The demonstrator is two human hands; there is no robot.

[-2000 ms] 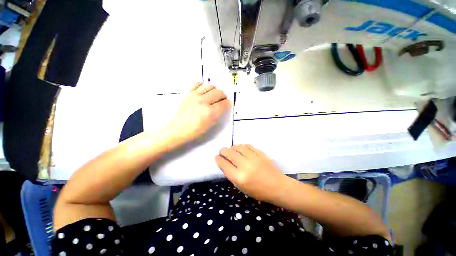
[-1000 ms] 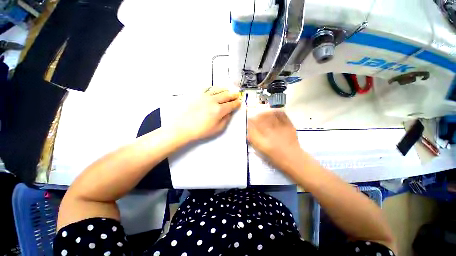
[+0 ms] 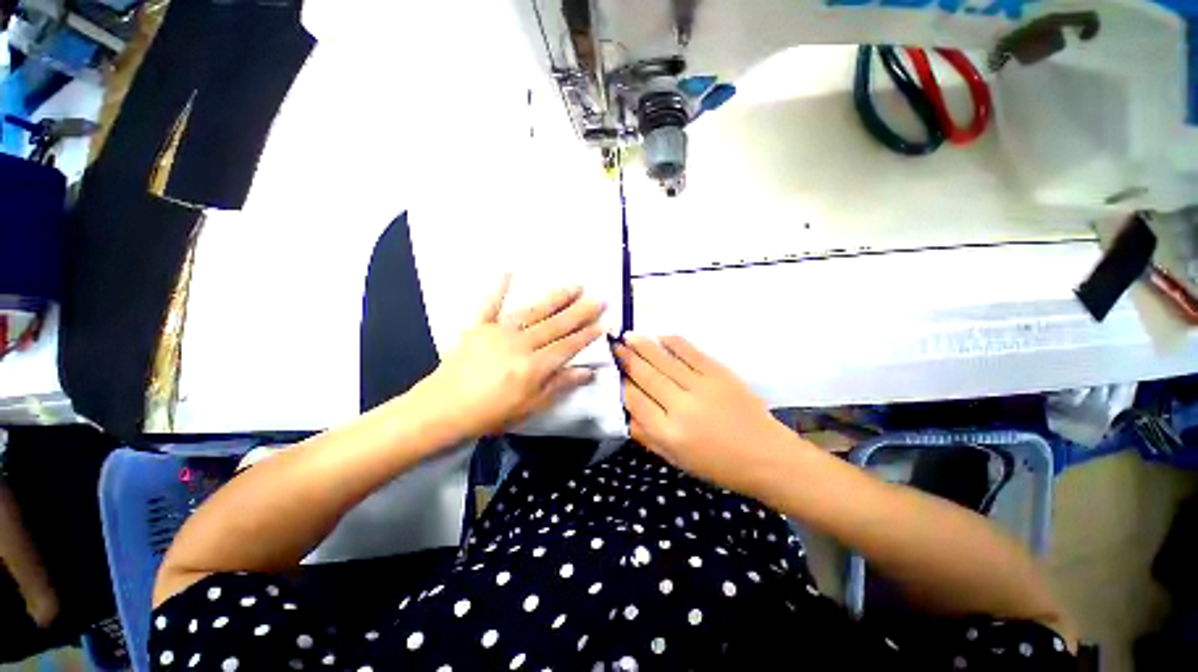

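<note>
A white-faced panel (image 3: 565, 415) lies on the table below the needle, with a narrow black edge along its right side. The edge runs up to the presser foot (image 3: 611, 142) of the white sewing machine (image 3: 801, 24). My left hand (image 3: 519, 357) lies spread flat on the panel, fingers apart. My right hand (image 3: 690, 404) is at the panel's right edge, its fingertips pinching the black edge close to my left fingertips. A black fabric piece (image 3: 394, 322) shows left of my left hand.
Black cut panels (image 3: 125, 295) lie at the far left. Red and dark loop handles (image 3: 966, 105) rest on the machine bed. A small black scrap (image 3: 1117, 268) and a reddish tool (image 3: 1173, 292) lie at the right. Baskets stand left (image 3: 135, 525) and right (image 3: 1034, 492) of the lap.
My right hand has moved down from beside the presser foot to the panel's lower right edge. My left hand has moved down and left and spread its fingers. The view has shifted.
</note>
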